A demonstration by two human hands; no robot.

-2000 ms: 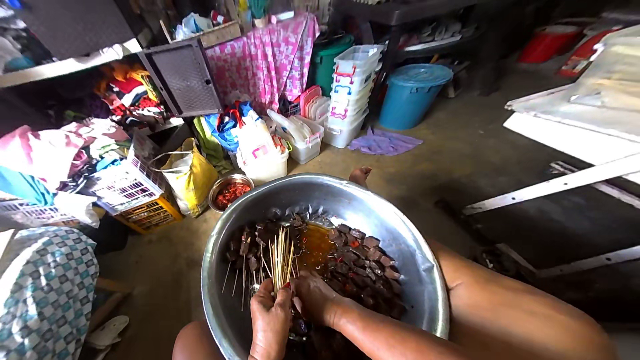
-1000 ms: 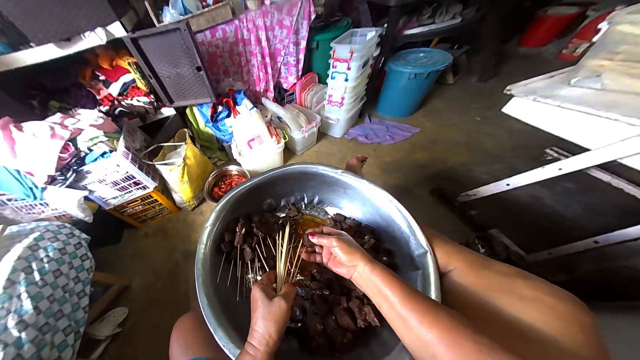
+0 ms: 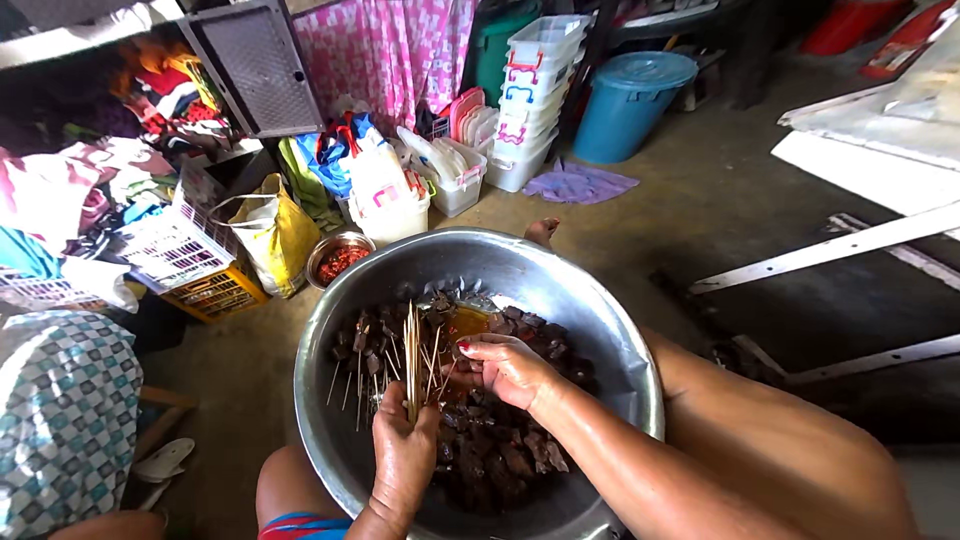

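A wide metal basin (image 3: pixel 600 300) stands between my legs, holding many dark brown food cubes (image 3: pixel 487 457) and some reddish oily liquid (image 3: pixel 469 321). My left hand (image 3: pixel 406 439) grips an upright bundle of thin wooden skewers (image 3: pixel 412 352) over the basin's middle. Just to its right is my right hand (image 3: pixel 506 367), palm partly turned up, its fingers curled around a thin skewer near some cubes; the fingertips are partly hidden. Skewers threaded with cubes (image 3: pixel 360 337) lie along the basin's left side, their bare ends pointing toward me.
A metal bowl of red chopped food (image 3: pixel 341 259) touches or nearly touches the basin's upper left. Beyond are a yellow bag (image 3: pixel 289 240), stacked plastic boxes (image 3: pixel 529 112), a blue lidded bin (image 3: pixel 634 105) and a purple cloth (image 3: pixel 581 182). Another person's patterned clothing (image 3: pixel 67 420) shows at left.
My right hand was low beside the left one at first, then lifted open to the right of the bundle; now its fingers are curled lower, at a skewer. My left hand keeps the bundle.
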